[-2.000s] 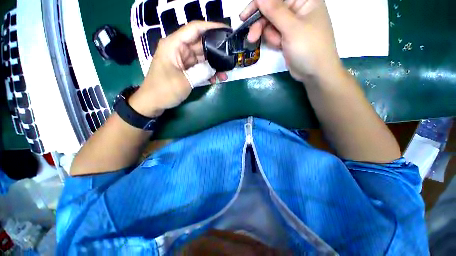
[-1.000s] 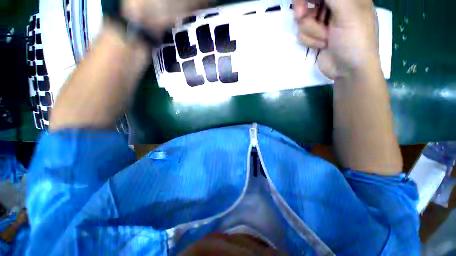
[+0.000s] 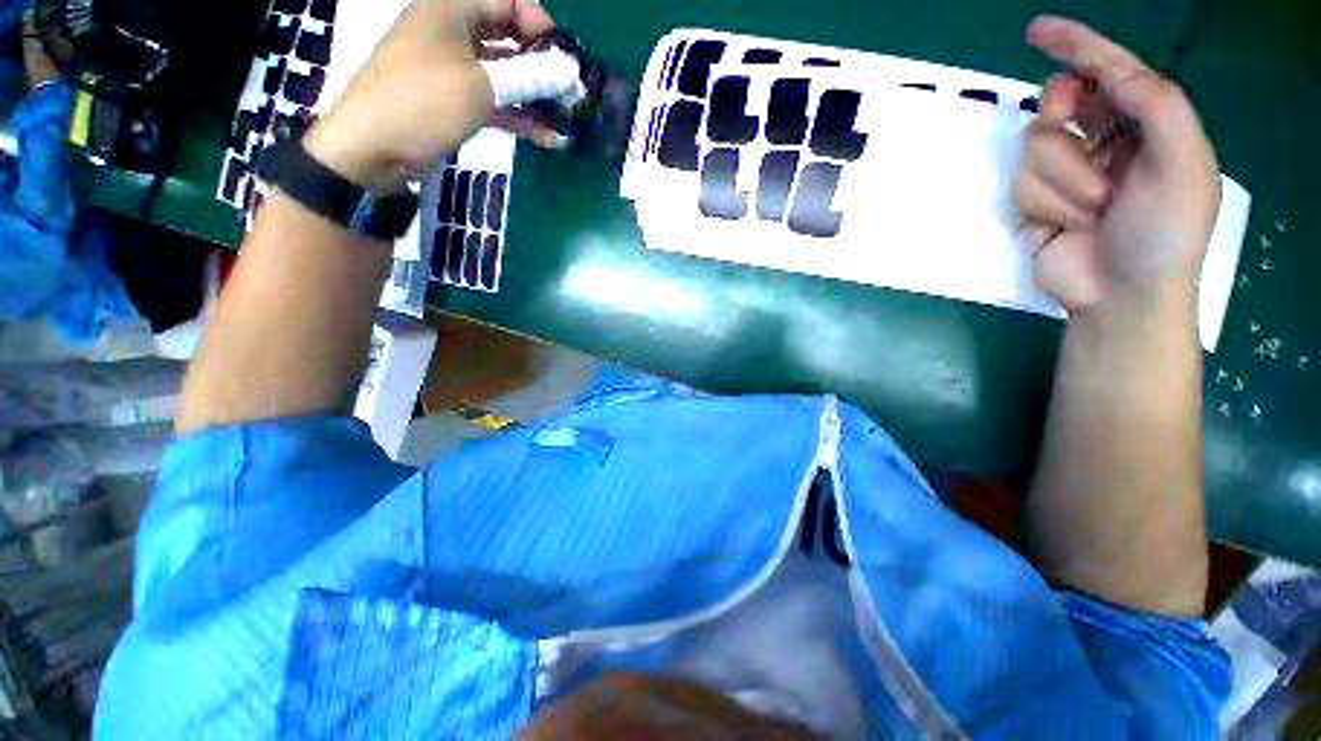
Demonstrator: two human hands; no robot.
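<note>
My left hand (image 3: 435, 94), with a white wrap on one finger, is at the upper left. Its fingertips are around a dark, blurred watch housing (image 3: 583, 94), left of the adhesive sheet. My right hand (image 3: 1108, 188) is over the right part of the sheet, index finger pointing out and the other fingers curled. A small dark spot shows between the curled fingers; I cannot tell if it is the tweezers. The white die-cut adhesive sheet (image 3: 898, 217) carries black L-shaped pieces on its left part.
Tiny metal parts (image 3: 1263, 348) are scattered on the green mat (image 3: 811, 326) at the right. Spare adhesive strips (image 3: 471, 217) lie under and beside my left forearm. Dark equipment (image 3: 123, 87) and a person's blue sleeve (image 3: 58, 217) are at the far left.
My hands have moved apart from the unit they worked on together. My left hand went left to the dark housing there; my right hand stays over the sheet's right part. The view has turned.
</note>
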